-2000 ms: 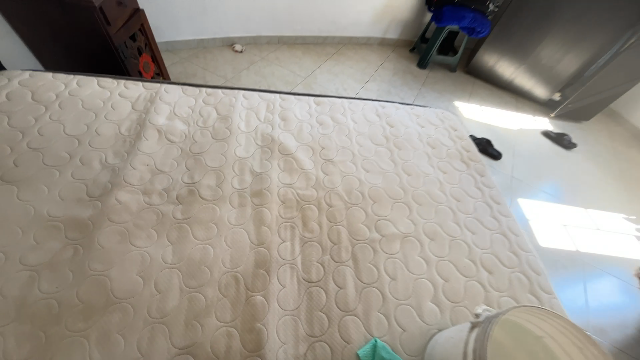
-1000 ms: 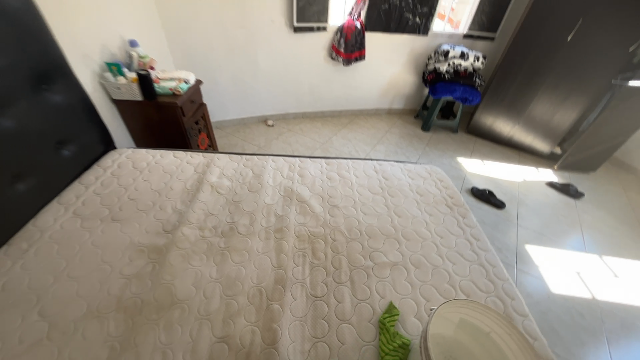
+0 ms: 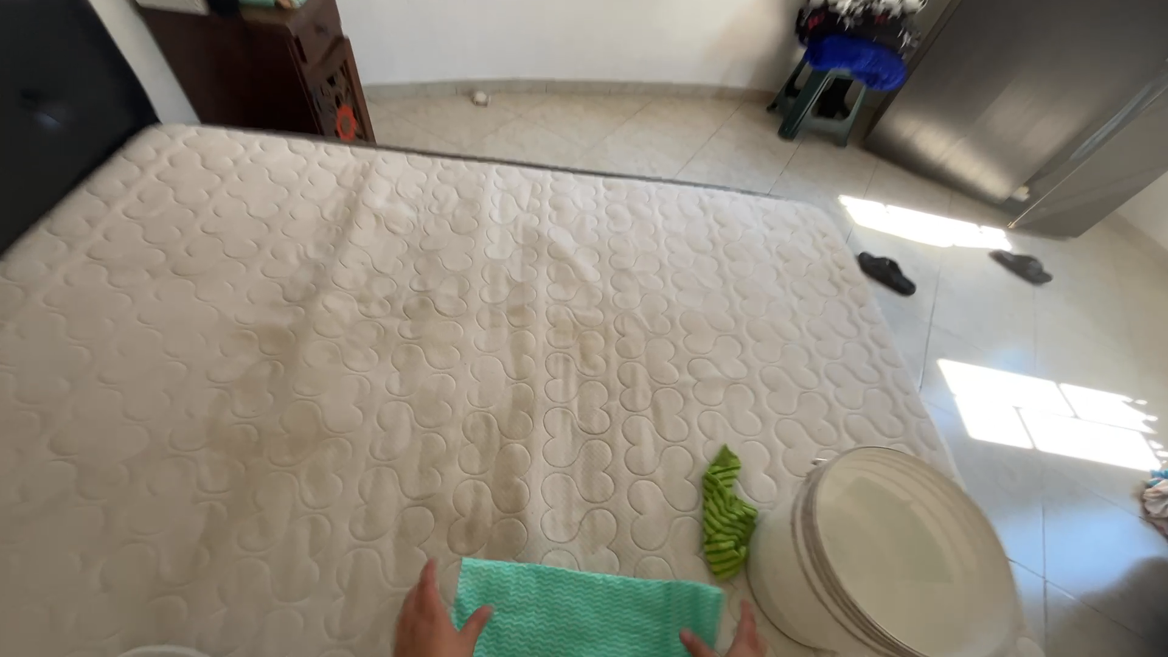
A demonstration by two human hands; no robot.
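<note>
A teal cleaning cloth (image 3: pixel 584 607) with a wavy pattern lies spread at the near edge of a quilted, stained mattress (image 3: pixel 456 365). At its left edge is my left hand (image 3: pixel 436 616), thumb and fingers apart, the thumb over the cloth. My right hand (image 3: pixel 730 634) is at the cloth's right edge, partly cut off by the frame, its fingers apart. Whether either hand presses on the cloth cannot be told. A crumpled green striped cloth (image 3: pixel 727 516) lies to the right, beside a white plastic bucket (image 3: pixel 785 566) holding pale liquid.
Past the mattress stand a dark wooden nightstand (image 3: pixel 246 64) and a green stool (image 3: pixel 821 105) with piled textiles. A dark headboard (image 3: pixel 55 100) is at the left. Black slippers (image 3: pixel 885 274) lie on the tiled floor, near a grey metallic cabinet (image 3: pixel 995 100). Part of a white rim (image 3: pixel 164 651) shows bottom left.
Both hands have come into view at the bottom, with the teal cloth spread between them. The view has tilted down since one second ago.
</note>
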